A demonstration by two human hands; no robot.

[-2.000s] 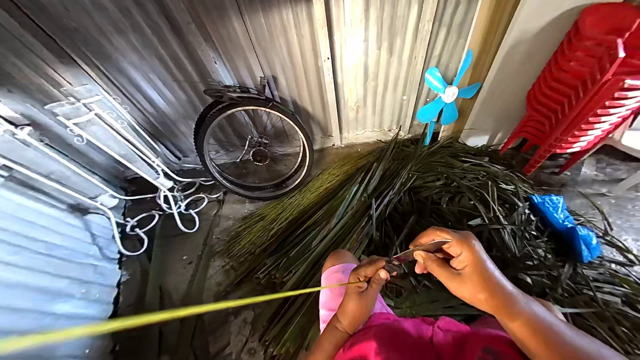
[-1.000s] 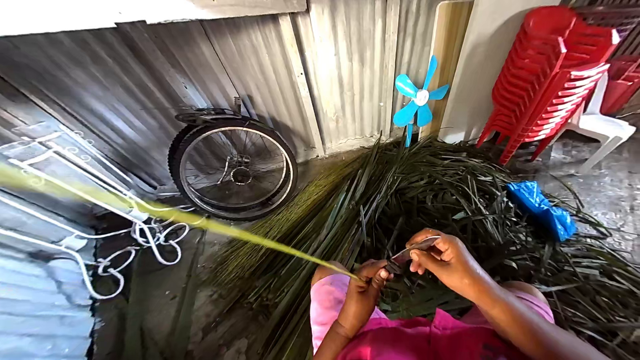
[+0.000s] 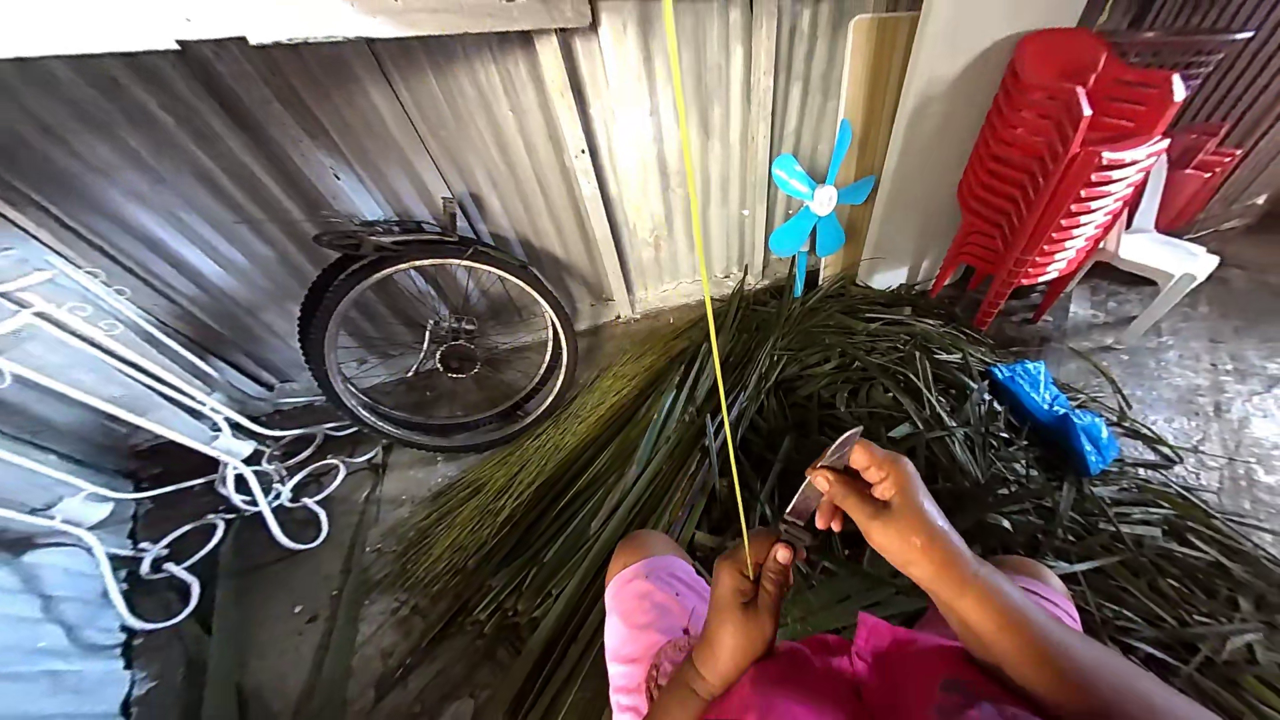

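Low at the centre, my left hand (image 3: 745, 605) is closed around a thin yellow-green leaf rib (image 3: 714, 340), which rises almost straight up out of the top of the view. A knife (image 3: 808, 497) with a dark handle end sits at my left fingertips, its blade slanting up to the right. My right hand (image 3: 885, 505) pinches the blade between thumb and fingers. Behind both hands spreads a heap of dark green palm leaf strips (image 3: 900, 370). Left of it lies a bundle of thin yellow-green ribs (image 3: 540, 450).
Bicycle wheels (image 3: 450, 350) lean on the corrugated metal wall (image 3: 480, 130). White metal frames (image 3: 250, 470) stand at left. A blue fan (image 3: 823, 200), stacked red plastic chairs (image 3: 1050, 170), a white chair (image 3: 1165, 255) and a blue plastic bag (image 3: 1055, 415) are at right.
The long rib has swung from pointing left to pointing almost straight up the view. Both hands stay close together at the knife.
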